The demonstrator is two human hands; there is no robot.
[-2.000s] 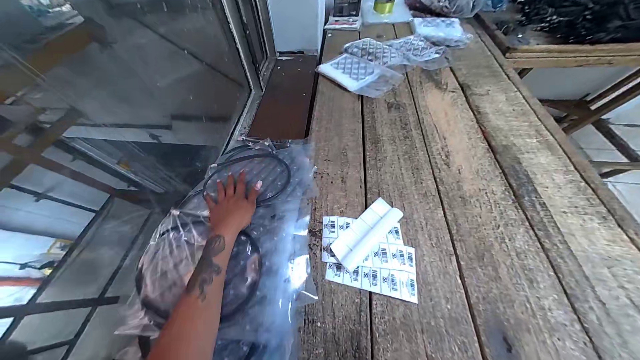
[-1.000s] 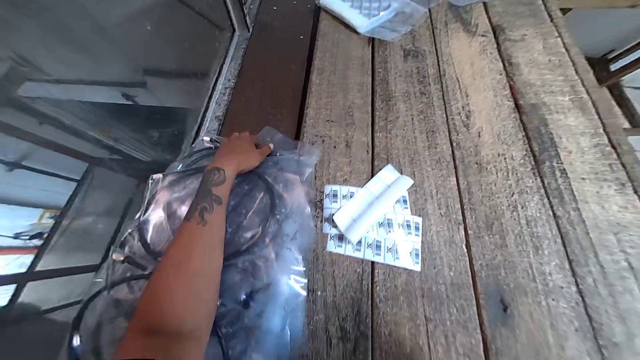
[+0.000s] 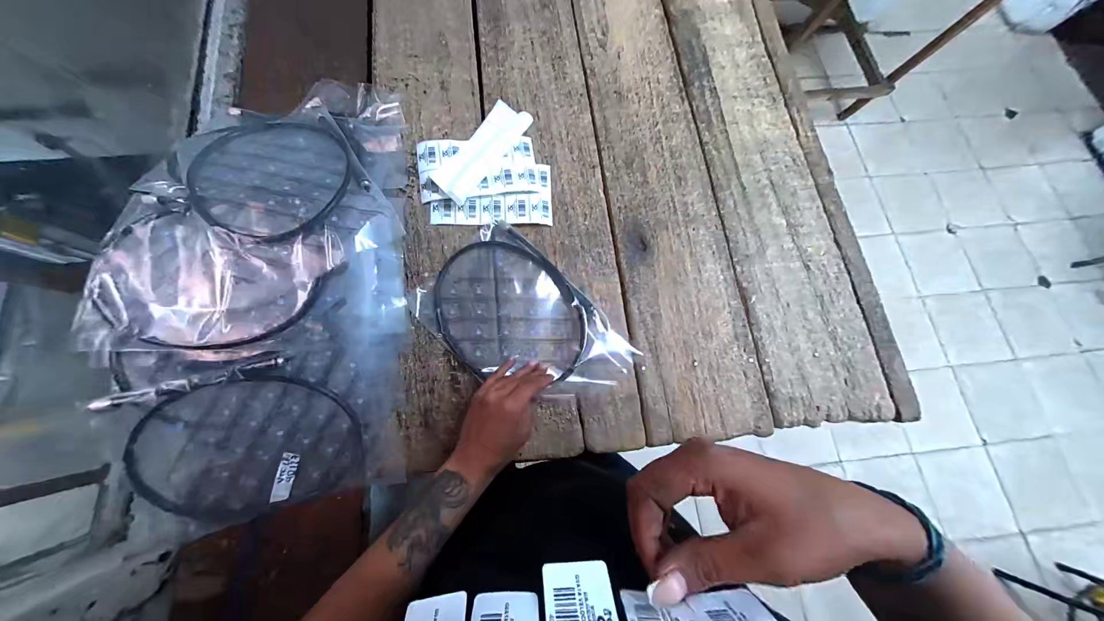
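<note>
My left hand (image 3: 504, 405) rests its fingertips on the lower edge of a clear plastic bag holding a coiled black cable (image 3: 438, 302), which lies on the wooden table (image 3: 690, 259). At the lower right my right hand (image 3: 742, 517) pinches thumb and forefinger at a pale label strip (image 3: 724, 606); whether it grips the strip is not plain. Beside it, near my lap, stand white barcode labels (image 3: 578, 591). Further up the table, printed barcode label sheets (image 3: 492, 209) lie under a folded white strip (image 3: 483, 151).
Several bagged black cables (image 3: 241, 440) are heaped at the left, by a glass pane (image 3: 86, 78). The lowest bag bears a white label (image 3: 283, 477). The table's near edge is just past my lap, with white floor tiles (image 3: 992, 319) at the right.
My left hand has moved from the bag heap to a single bagged cable on the planks, where none lay before. My right hand and the labels near my lap have come into view.
</note>
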